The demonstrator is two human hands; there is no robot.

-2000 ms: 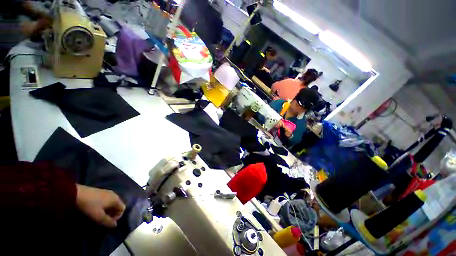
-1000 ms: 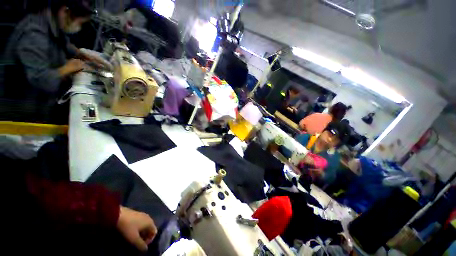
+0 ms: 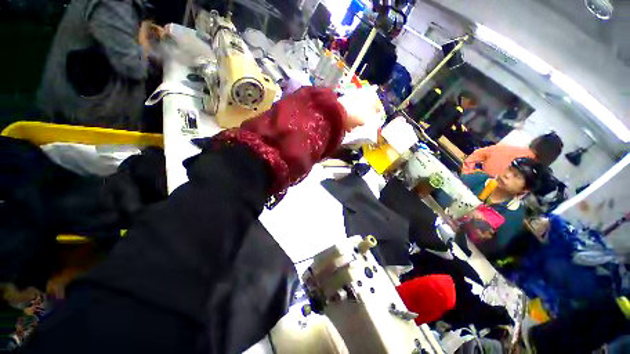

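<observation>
My left arm, in a dark sleeve with a red cuff, reaches across the white table (image 3: 293, 214) to the far side. My left hand (image 3: 359, 114) shows only as a small blurred patch beyond the cuff; its fingers and anything in them cannot be made out. My right hand is out of the picture. Black cloth (image 3: 259, 276) lies left of the sewing machine head (image 3: 363, 297), under and beside my arm. Another black cut piece (image 3: 376, 218) lies flat on the table behind the machine. The needle area is hidden.
A beige sewing machine (image 3: 242, 86) stands far left, with a person (image 3: 103, 62) working beside it. A yellow-rimmed bin (image 3: 90, 133) holds white and black cloth at left. A red cone (image 3: 428, 299) is behind my machine. Another person (image 3: 511, 190) sits beyond the table.
My left hand has left the black cloth beside the machine and reached forward over the table. The view has swung left, so the scene sits further right.
</observation>
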